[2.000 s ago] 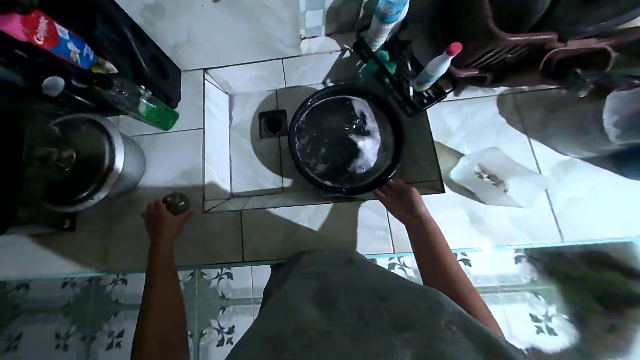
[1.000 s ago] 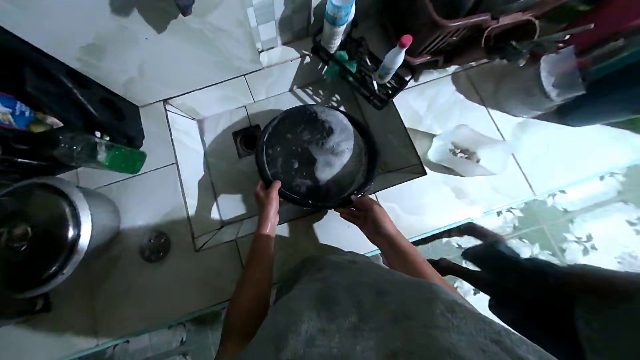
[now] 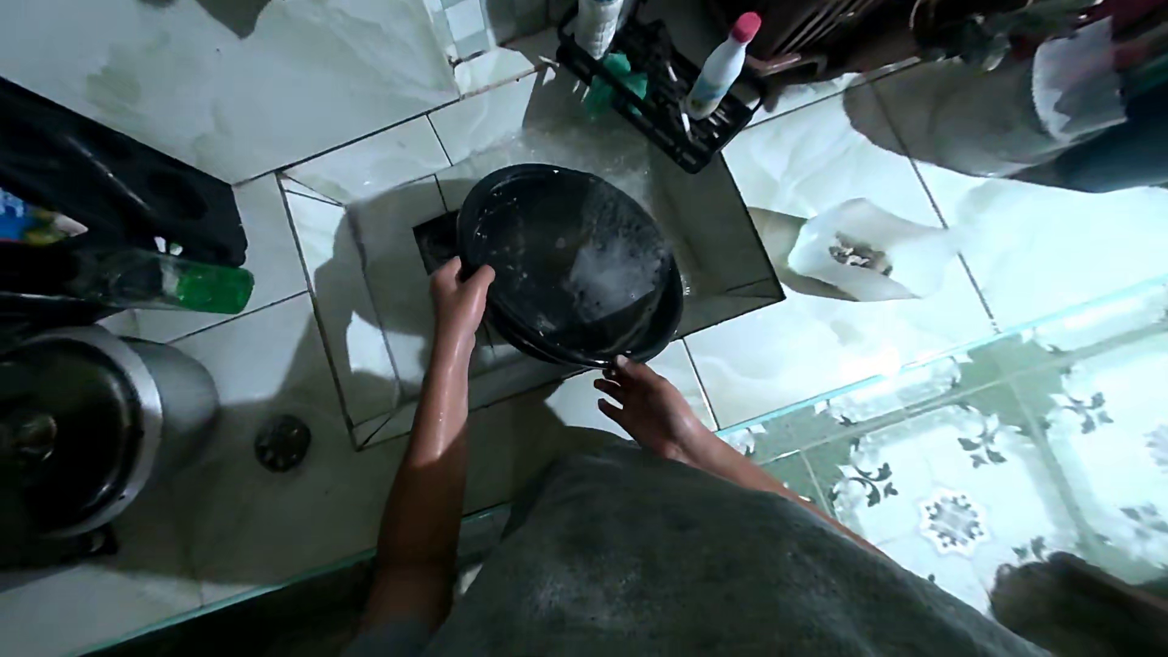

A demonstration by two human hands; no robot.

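Observation:
A round black basin (image 3: 566, 265) with foamy water stands over the tiled sink (image 3: 392, 310). My left hand (image 3: 461, 290) grips its left rim, thumb on top. At the near rim, my right hand (image 3: 643, 397) has its thumb and a fingertip on the edge, the other fingers spread below. The rim looks doubled at the lower right; whether a second basin lies beneath, I cannot tell. A dark square drain (image 3: 436, 239) shows partly at the basin's left. On the counter, left of my left forearm, lies a small round dark metal piece (image 3: 282, 443).
A large lidded metal pot (image 3: 178, 401) and a green-tinted bottle (image 3: 214, 286) are on the left. Behind the sink, a black rack (image 3: 657, 114) holds a white bottle with a red cap (image 3: 721, 68). A translucent plastic container (image 3: 867, 251) with scraps sits right of the sink.
My left hand has left the small round metal piece on the counter and taken the basin's rim. The basin's far side has shifted, and the view has turned.

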